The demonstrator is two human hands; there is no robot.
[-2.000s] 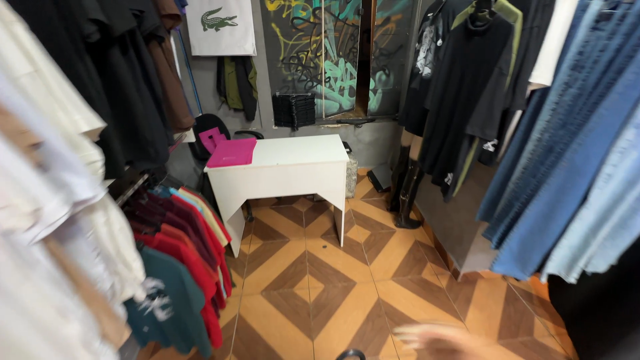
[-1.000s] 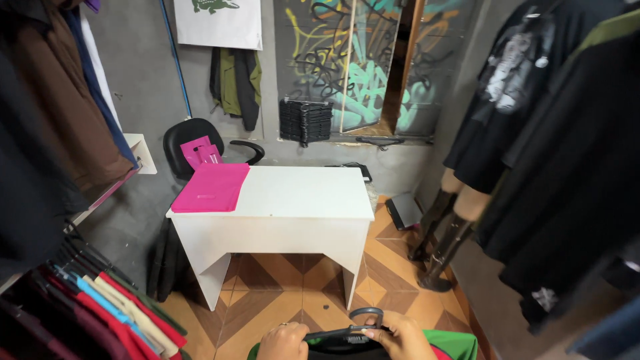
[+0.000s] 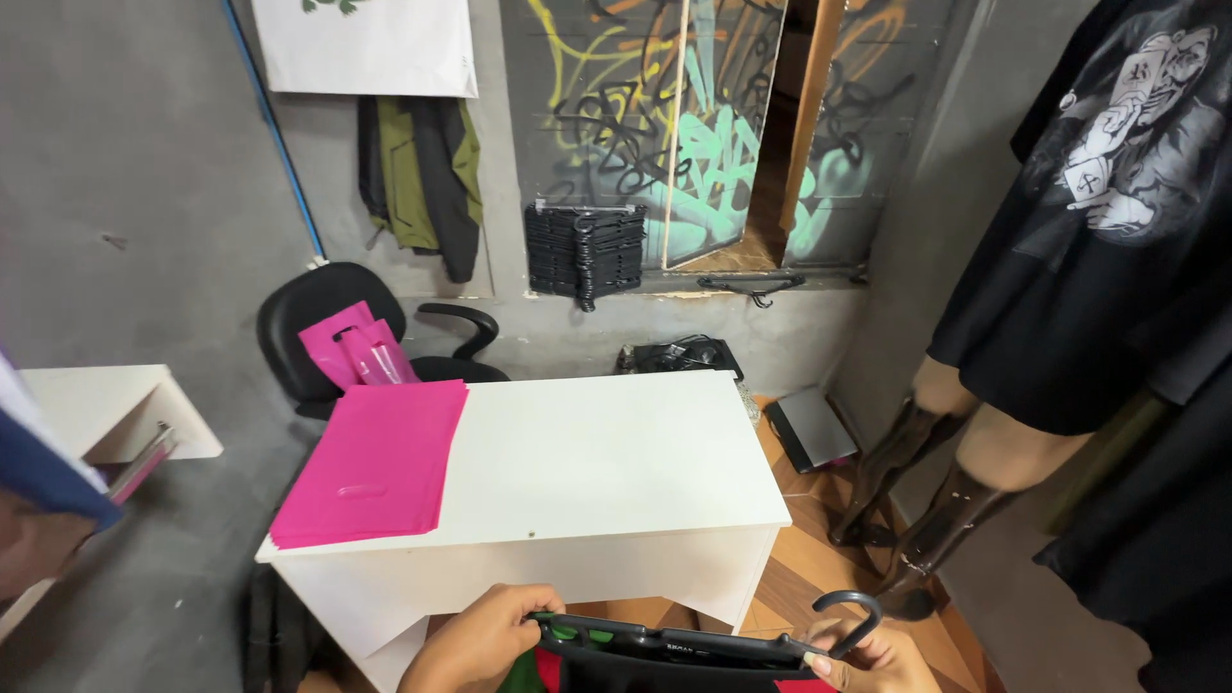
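Note:
At the bottom of the head view, my left hand (image 3: 481,637) grips one side of a black garment's neck opening, near the end of the dark edge across it. My right hand (image 3: 871,656) pinches the opposite side, beside the hook of a black plastic hanger (image 3: 852,604). Between both hands hangs the garment (image 3: 664,674), black with red and green parts; its lower portion is out of frame. How far the hanger sits inside the garment cannot be told. Just beyond stands a white desk (image 3: 616,452) with a stack of pink plastic bags (image 3: 375,462) on its left side.
A black office chair (image 3: 318,318) holding pink bags stands behind the desk. Black hangers (image 3: 585,250) hang in a bundle on the back wall. On the right, a mannequin (image 3: 1011,452) wears a black printed T-shirt (image 3: 1078,212). A white shelf (image 3: 115,404) juts in at left.
The desk now appears closer and larger in view. Both hands remain on the garment's neck opening, as one second ago; two seconds ago only one blurred hand showed near the bottom.

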